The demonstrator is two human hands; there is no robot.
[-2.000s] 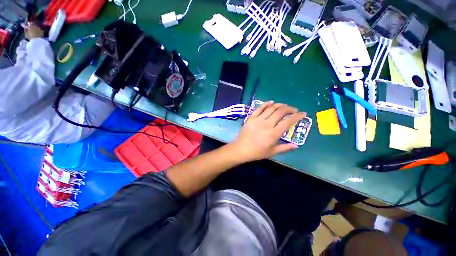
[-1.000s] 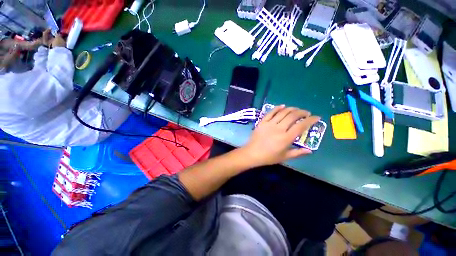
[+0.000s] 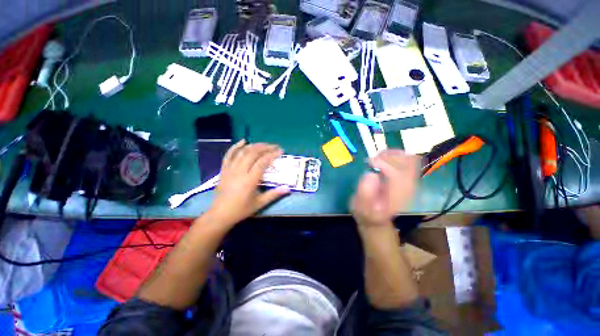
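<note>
An open white power bank case (image 3: pixel 289 173) lies at the bench's front edge, electronics showing and a green board at its right end. My left hand (image 3: pixel 245 180) holds its left end, fingers over the top and thumb along the near edge. White charging leads (image 3: pixel 195 191) stick out left of this hand. My right hand (image 3: pixel 387 187) is blurred above the bench edge, right of the case, fingers curled. A small dark thing shows at its fingers; I cannot tell what it holds. The black and orange electric screwdriver (image 3: pixel 458 151) is just beyond it, partly hidden.
A black phone (image 3: pixel 214 141) lies behind my left hand, the black fume fan (image 3: pixel 135 168) to the left. Blue nippers (image 3: pixel 343 134), a yellow-orange sponge (image 3: pixel 337 151) and white covers (image 3: pixel 327 69) lie behind the case. Charging cables and more cases are further back. A grey post stands right.
The view has swung right and levelled out. My right hand has come into view near the screwdriver. My left hand stays on the case.
</note>
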